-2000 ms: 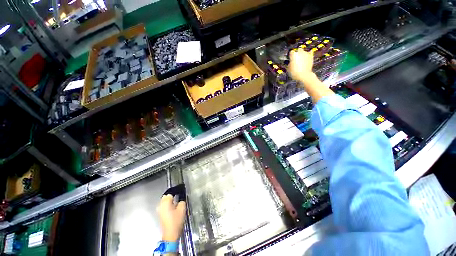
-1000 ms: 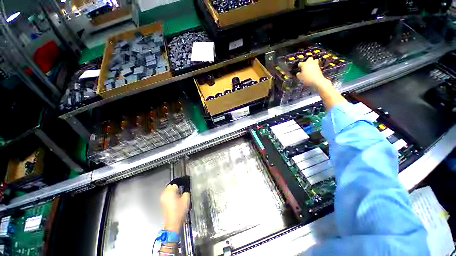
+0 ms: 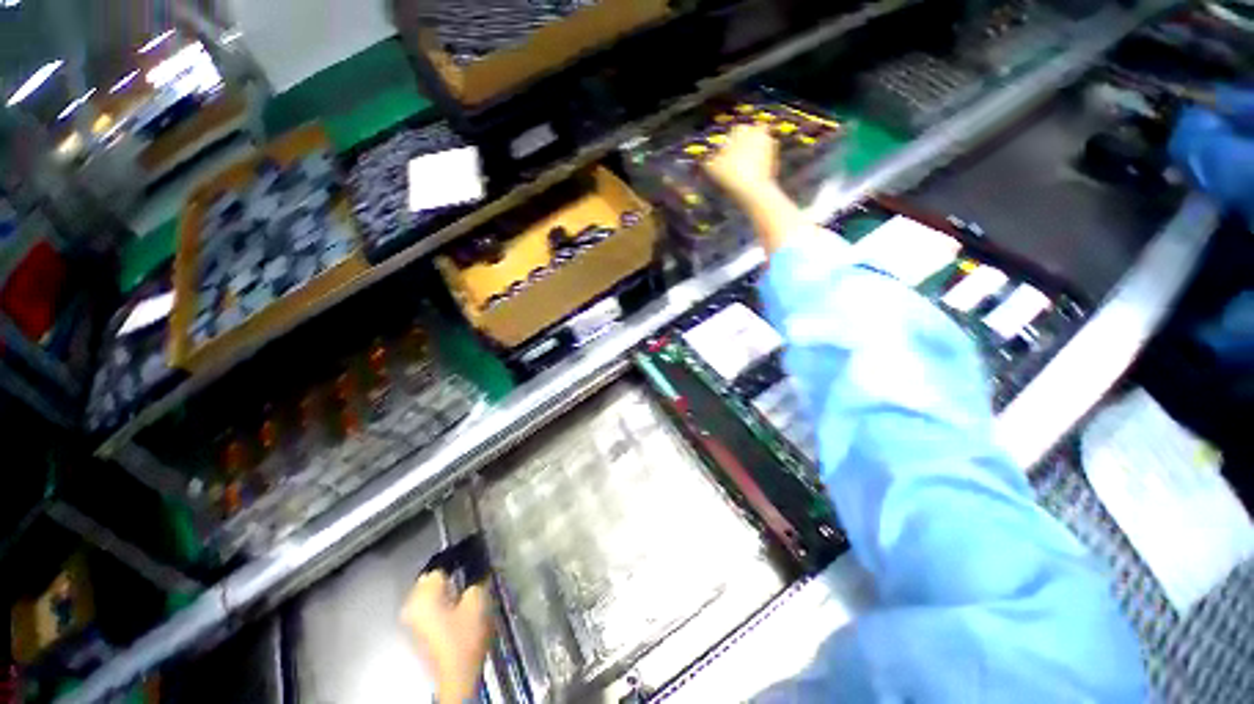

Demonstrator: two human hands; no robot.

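My right hand (image 3: pixel 744 161) reaches over the stacked clear tray (image 3: pixel 674 220) of black parts with yellow patches; its fingertips are down among the parts, and whether they grip one is hidden. My left hand (image 3: pixel 450 622) is low over the line and closed on a small black part (image 3: pixel 462 561) at its fingertips. The green circuit board (image 3: pixel 733 406) with white blocks lies in its carrier (image 3: pixel 763 481), partly covered by my right sleeve.
Behind the metal rail (image 3: pixel 508 414) are a cardboard box of black parts (image 3: pixel 567 282), a tray of orange-brown parts (image 3: pixel 344 413) and a box of grey blocks (image 3: pixel 264 248). A shiny plate (image 3: pixel 605 516) lies between my hands. Another person's blue sleeve (image 3: pixel 1217 151) shows at the right.
The camera view has shifted and tilted. My right hand is still at the tray of yellow-patched parts, a little farther over it. My left hand still holds the black part.
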